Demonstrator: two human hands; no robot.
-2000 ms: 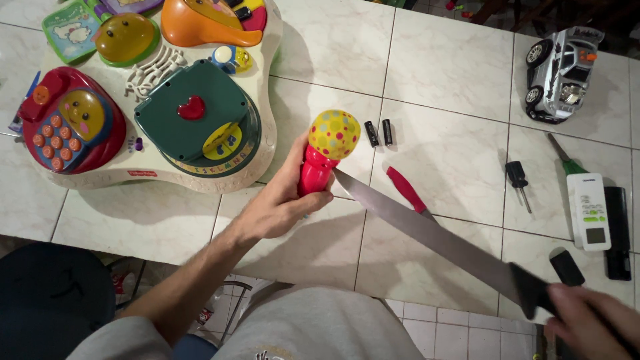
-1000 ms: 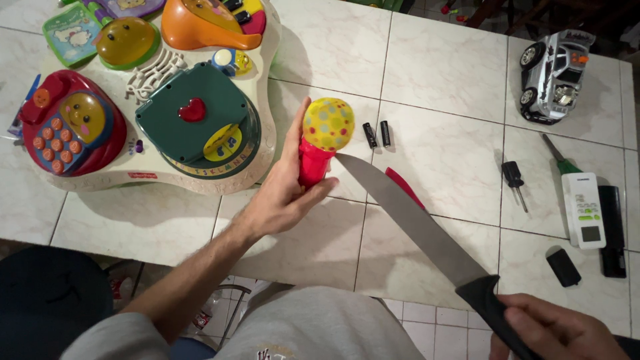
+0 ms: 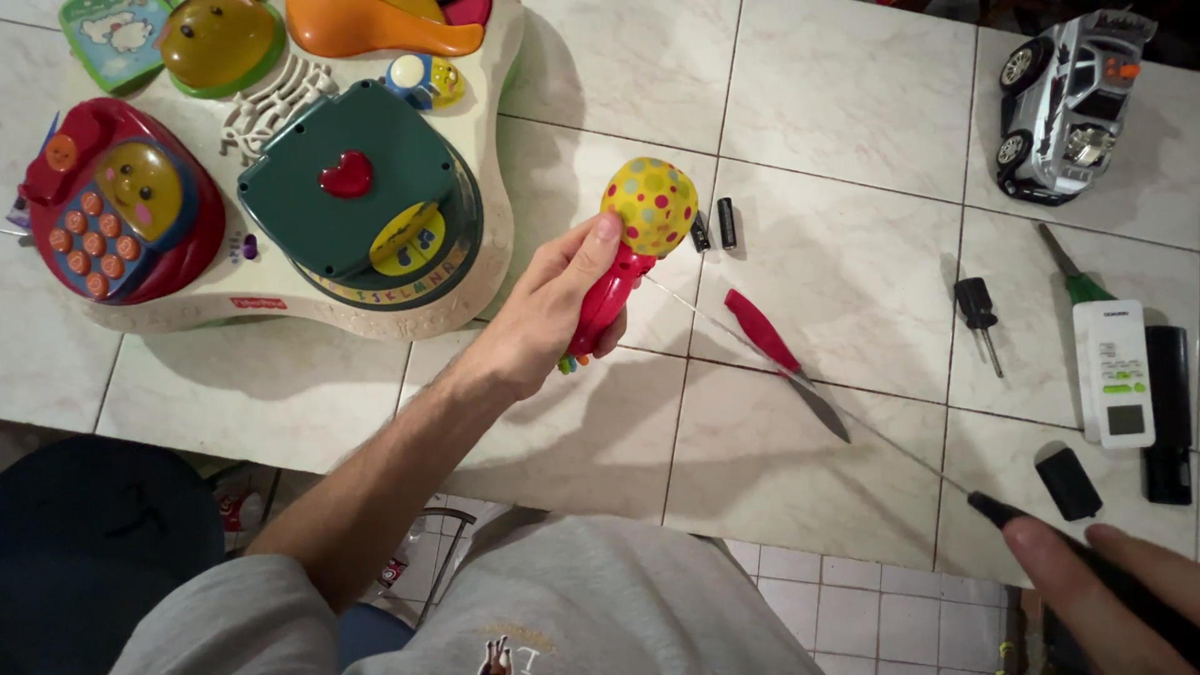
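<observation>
My left hand (image 3: 553, 291) grips a toy with a red handle (image 3: 607, 298) and a yellow, dotted round head (image 3: 650, 206), the thumb lying near the head. In my right hand (image 3: 1097, 581), at the lower right, is the black handle of a long-bladed knife (image 3: 891, 439). Its blade is seen edge-on as a thin line, and the tip meets or nearly meets the red part just below the head. Under the blade, a small knife with a red handle (image 3: 761, 330) lies on the tiles. Two black batteries (image 3: 727, 224) lie beside the toy's head.
A Fisher-Price activity table (image 3: 375, 321) stands at the left on the tiled tabletop (image 3: 844, 84). At the right are a toy car (image 3: 1072, 108), a short screwdriver (image 3: 977, 305), a green-handled tool (image 3: 1086, 281), a white remote control (image 3: 1114, 375), a black case (image 3: 1166, 412) and a black cover (image 3: 1068, 483).
The long knife has turned from showing its broad side to edge-on. My left hand has turned the toy, with the thumb now up by its head.
</observation>
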